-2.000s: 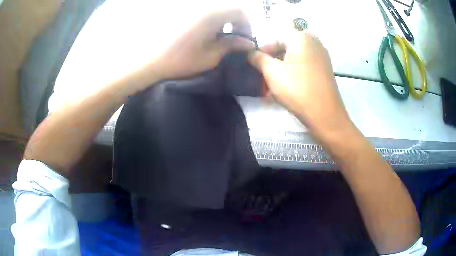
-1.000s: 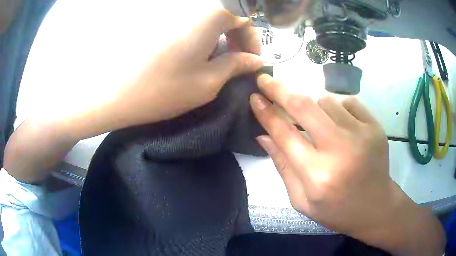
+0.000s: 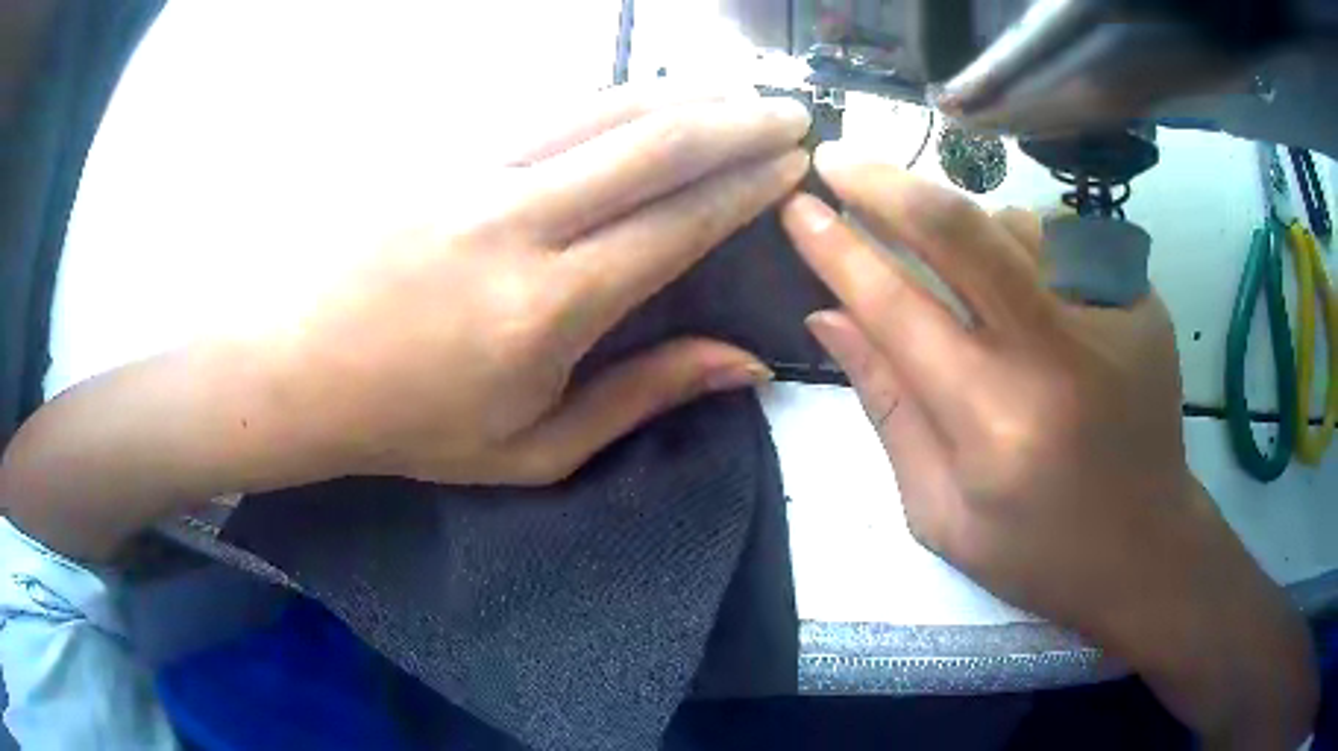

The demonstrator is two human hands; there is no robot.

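Note:
A dark ribbed fabric piece (image 3: 587, 550) lies on the white table and hangs over its front edge. My left hand (image 3: 543, 279) lies on the fabric, fingers stretched toward the presser foot (image 3: 826, 110), thumb apart below. My right hand (image 3: 1013, 382) is at the right edge of the fabric, its fingertips pressing it close to the left fingertips. The fabric's upper end reaches the presser foot; the needle point cannot be made out. The fabric under my left palm is hidden.
The sewing machine head (image 3: 1115, 66) hangs over the top right, with a grey-capped spring part (image 3: 1096, 257) beside my right hand. Scissors with green and yellow handles (image 3: 1259, 352) lie at the right, by a black tool (image 3: 1309, 191). A measuring tape (image 3: 939, 660) runs along the front edge.
The fabric has moved up to the presser foot. My left hand has gone from pinching the cloth to lying flat on it. My right hand has shifted slightly right, fingertips still at the cloth.

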